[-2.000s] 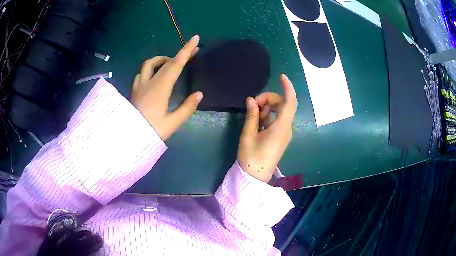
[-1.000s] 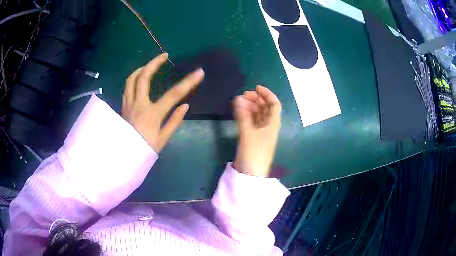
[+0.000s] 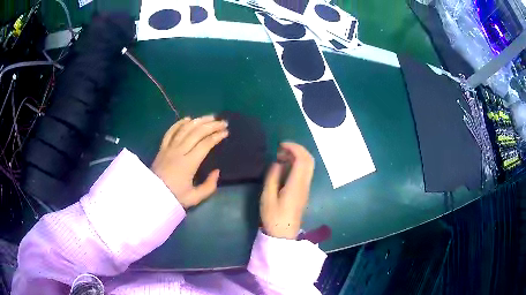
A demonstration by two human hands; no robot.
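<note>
A black blower fan (image 3: 239, 152) lies flat on the green bench; its upper face looks plain black, with no wheel showing. Its lead wires (image 3: 153, 80) run up and left to a small pale connector. My left hand (image 3: 187, 152) rests on the fan's left side, fingers over its top edge and thumb near its lower edge. My right hand (image 3: 288, 187) is just right of the fan, slightly blurred, fingers curled; whether it holds anything is hidden. A white release liner (image 3: 352, 167) with several black pads lies to the right, its near end bare.
A row of black fans (image 3: 75, 115) lines the left, with loose wires beyond. Sticker sheets (image 3: 222, 31) lie at the far side. A black foam sheet (image 3: 444, 135) and pale strands (image 3: 476, 127) are at right. A dark red item (image 3: 317, 233) lies near the front edge.
The view has shifted, showing more of the bench's far side. My left hand's fingers have come together and lie flatter on the fan. My right hand stays beside the fan's right side.
</note>
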